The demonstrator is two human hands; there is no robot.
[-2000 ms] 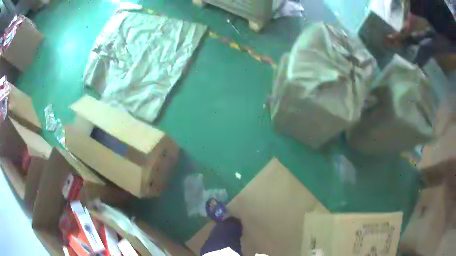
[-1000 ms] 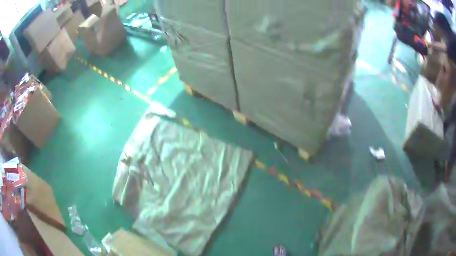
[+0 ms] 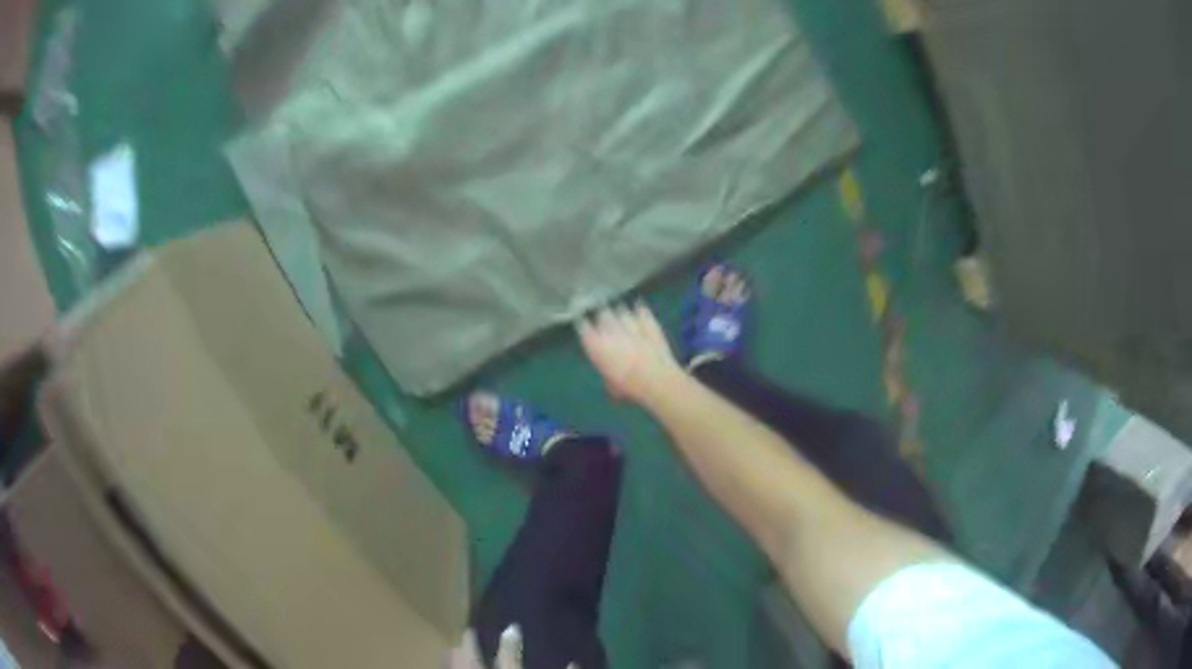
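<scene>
A large olive-green woven sack (image 3: 549, 170) lies flat and wrinkled on the green floor in front of my feet. My right hand (image 3: 625, 350) is bare and reaches down to the sack's near edge, fingers extended and slightly apart. The fingertips are at or just over the edge; contact is unclear. No grip shows. My left hand (image 3: 494, 650) is mostly cut off by the bottom edge, with only some fingers showing beside my dark trouser leg. Its hold cannot be told.
A brown carton (image 3: 262, 418) with black marking stands close at left. Clear plastic film (image 3: 59, 196) and a small white piece (image 3: 114, 196) lie beyond it. A tall wrapped pallet load (image 3: 1085, 170) is at upper right. Yellow-and-red floor tape (image 3: 882, 307) runs beside it.
The view has moved to the flat sack and tilted down, so the sack is now close. My right arm has come into view and reaches to its edge. Some left fingers now show.
</scene>
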